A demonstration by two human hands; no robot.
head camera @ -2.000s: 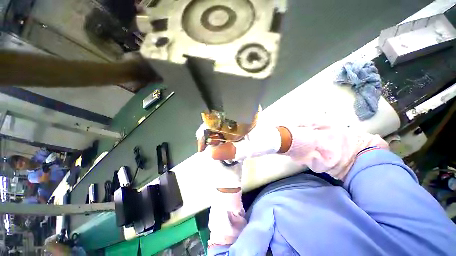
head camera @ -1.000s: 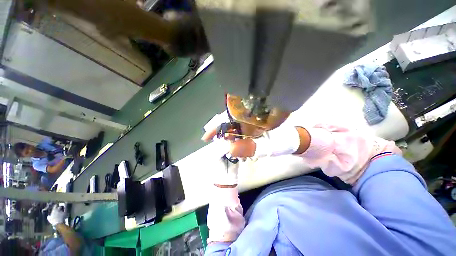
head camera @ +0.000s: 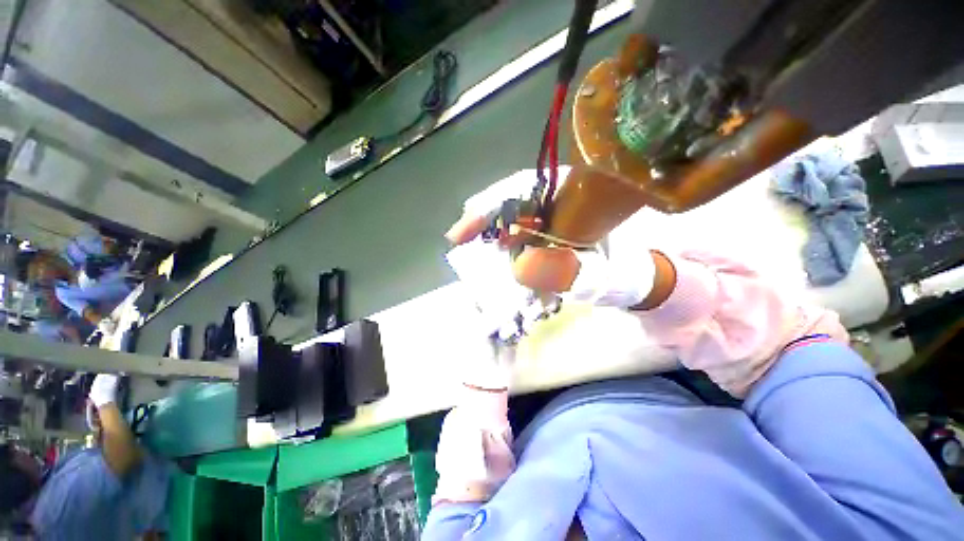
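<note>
My left hand, in a white glove with bare fingertips, and my right hand, gloved the same way, meet over the bench edge. Their fingers close around a small dark part; its shape is mostly hidden. Red and black wires run down to it. A thin, light strand shows by the fingers. An orange-brown bracket below a large grey fixture hangs close to the camera and overlaps the work.
Black cases stand in a row on the bench edge. A green bin holds bagged pieces. Units with cords lie on the green belt. A blue-grey rag and light grey metal box are right. Another worker sits left.
The fixture and bracket have shifted right and nearer in view, exposing the red and black wires. My hands remain together and appear slightly farther right and up. The other worker at left has shifted.
</note>
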